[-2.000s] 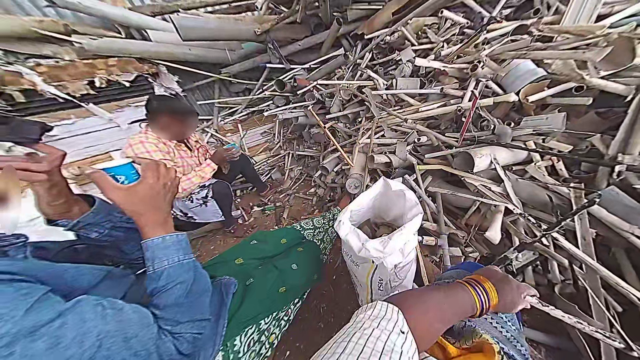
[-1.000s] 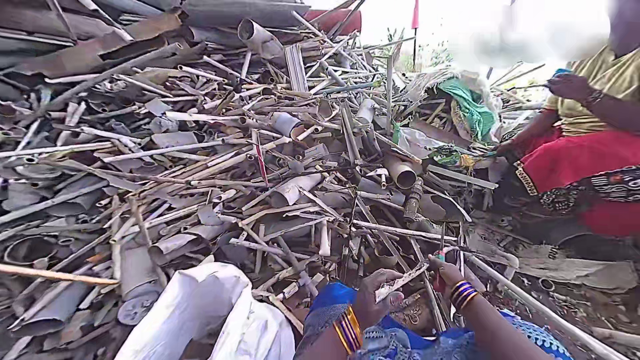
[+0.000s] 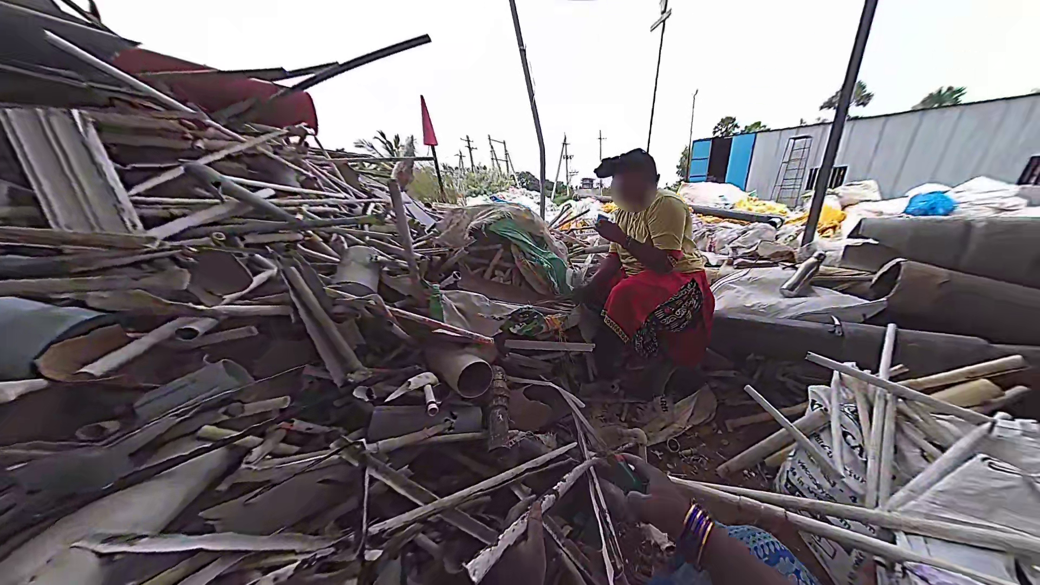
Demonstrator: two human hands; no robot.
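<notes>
At the bottom centre my left hand [image 3: 526, 548], dim and partly cut off by the frame edge, holds a pale, jagged strip of broken plastic pipe [image 3: 508, 538]. Right of it, my right hand [image 3: 650, 497], with bangles at the wrist, is closed around a small dark green object [image 3: 627, 473] whose kind is not clear. The strip's upper end lies close to my right hand. Thin split strips hang between the two hands. Beyond them lies a heap of scrap pipes, with an open pipe end [image 3: 473, 378] facing me.
A person [image 3: 658, 244] in a yellow top sits beyond the heap, one hand raised near the face. At right stand a white woven sack [image 3: 829, 479] with pipes and long poles [image 3: 853, 520]. Large dark pipes [image 3: 959, 301] lie behind. Scrap pipes [image 3: 325, 325] cover the left side.
The view has swung far to the right and up. My left hand, reaching out with a strip two seconds ago, is now beside my right hand at the bottom centre.
</notes>
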